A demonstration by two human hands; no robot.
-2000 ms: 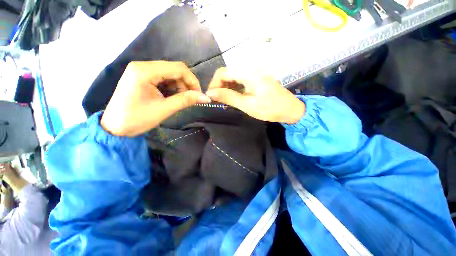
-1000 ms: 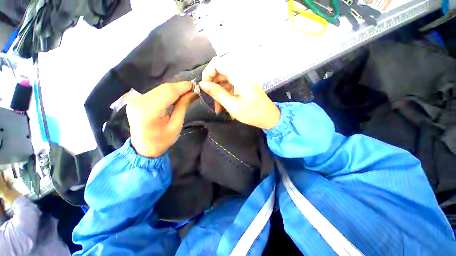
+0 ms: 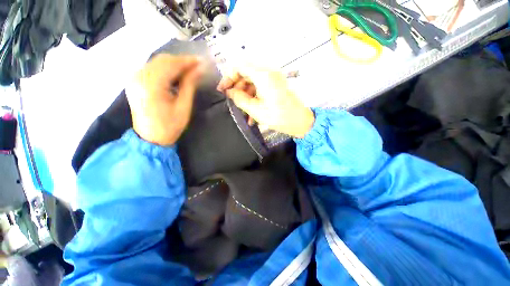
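The dark garment body (image 3: pixel 215 137) covers the near table area and my lap, with a pale dashed seam. A dark zipper tape (image 3: pixel 244 127) with a paler edge hangs down from my right hand (image 3: pixel 268 100), whose thumb and fingers pinch its upper end. My left hand (image 3: pixel 163 98) is above the garment, left of the right hand. Its fingertips are blurred, so I cannot tell whether they hold anything. The sewing machine head (image 3: pixel 215 17) with its round knob is just beyond the hands.
Scissors with a green and a yellow handle loop (image 3: pixel 358 47) lie right of the machine, beside spare zippers (image 3: pixel 416 28). A ruler strip (image 3: pixel 414 66) runs along the table edge. Dark cloth is piled at upper left (image 3: pixel 53 28) and at right (image 3: pixel 458 106). A person's sleeve shows at lower left.
The hands were together at the zipper; now my left hand is apart from the right and blurred. The zipper tape hangs exposed below my right hand. More of the machine head shows.
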